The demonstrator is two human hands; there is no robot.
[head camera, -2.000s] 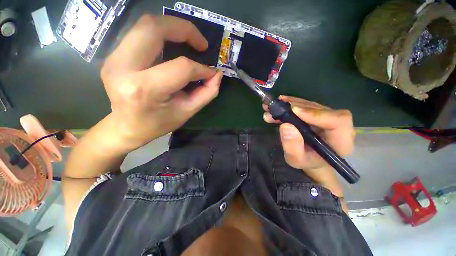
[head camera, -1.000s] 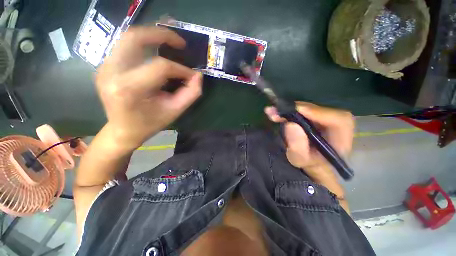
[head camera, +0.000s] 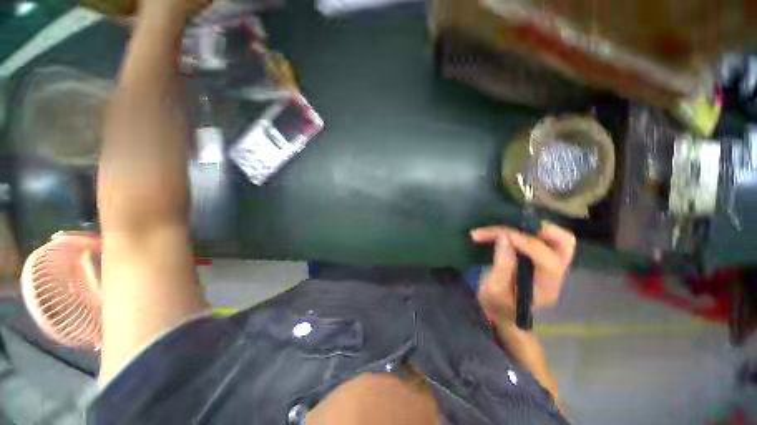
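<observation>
My right hand [head camera: 531, 266] holds the black soldering iron [head camera: 525, 286] like a pen, its tip at the left rim of the round tan-brown holder [head camera: 612, 158] filled with silvery bits. My left arm stretches up to the top left, and my left hand [head camera: 170, 7] is cut off by the top edge and blurred, so what it holds cannot be told. A white-edged unit [head camera: 264, 155] with a red patch lies tilted on the green bench [head camera: 390, 174], right of my left forearm.
More blurred units [head camera: 203, 46] lie at the upper left. A brown cardboard box [head camera: 573, 50] stands behind the holder. A pink-orange fan [head camera: 62, 286] is at the bench edge on the left. A dark box-like thing [head camera: 643, 191] stands right of the holder.
My left hand has moved from the unit in front of me to the top left. My right hand has brought the iron to the holder. The view has shifted, and the worked-on unit is no longer in front of me.
</observation>
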